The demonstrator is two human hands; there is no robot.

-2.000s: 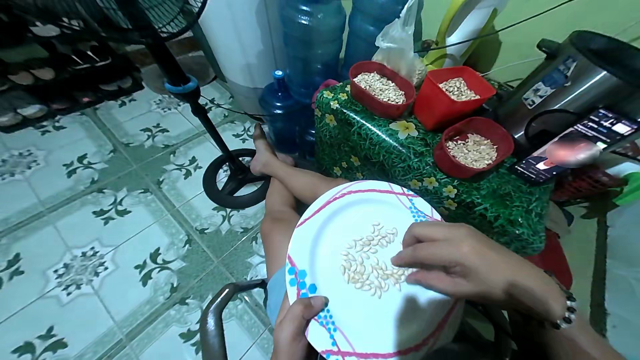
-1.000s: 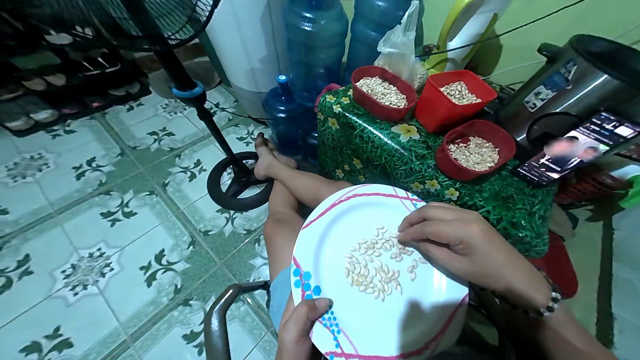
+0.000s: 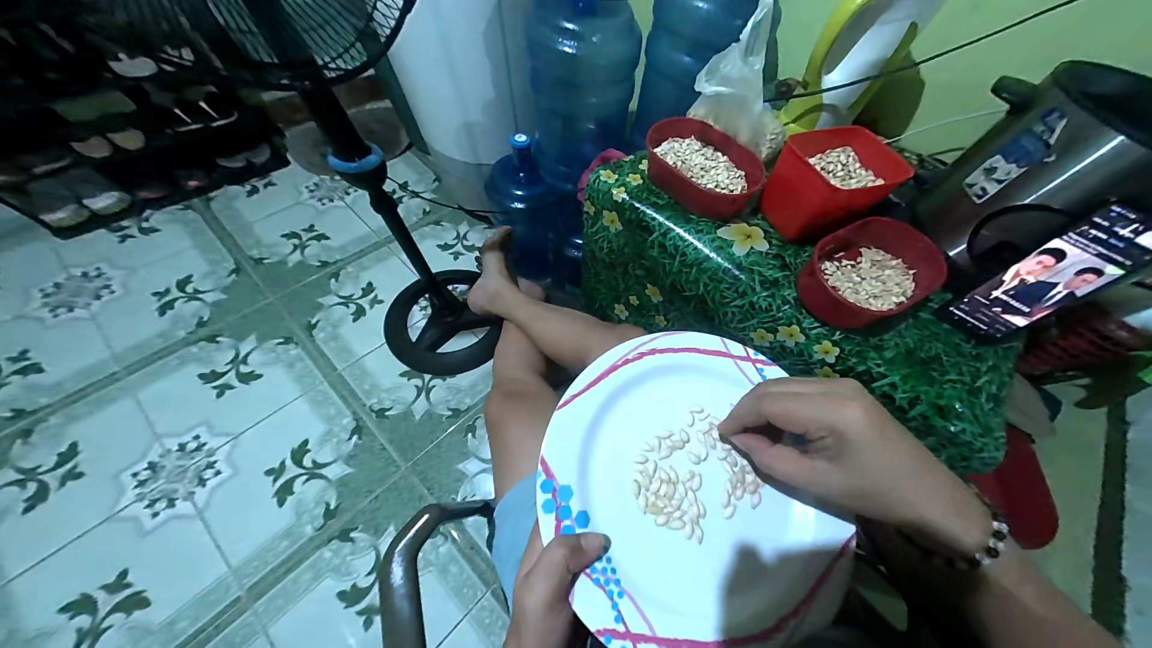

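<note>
A white plate [image 3: 630, 396] with pink lines and blue hexagons rests over my lap. My left hand [image 3: 556, 585] grips its lower left rim, thumb on top. Pale seeds [image 3: 666, 495] lie mid-plate, a larger group at left and a smaller one at right. My right hand [image 3: 810, 441], a beaded bracelet at its wrist, has thumb and forefinger pinched together at the upper edge of the seeds; whether a seed is between them cannot be told. Beyond the plate stand a dark red bowl [image 3: 661, 175], a bright red square container [image 3: 792, 189] and another dark red bowl [image 3: 832, 306], all holding seeds or bits.
The containers stand on a table with a green grass-print cover [image 3: 702, 297]. A phone [image 3: 1053, 270] leans near a steel appliance [image 3: 1017, 180] at right. Blue water jugs [image 3: 585, 81], a plastic bag [image 3: 733, 81] and a pedestal fan [image 3: 396, 216] stand behind. A chair armrest [image 3: 405, 567] is at lower left.
The seeds on the plate have parted into a left and a right group. My right hand has shifted slightly across the seeds; my left hand has kept its grip on the plate.
</note>
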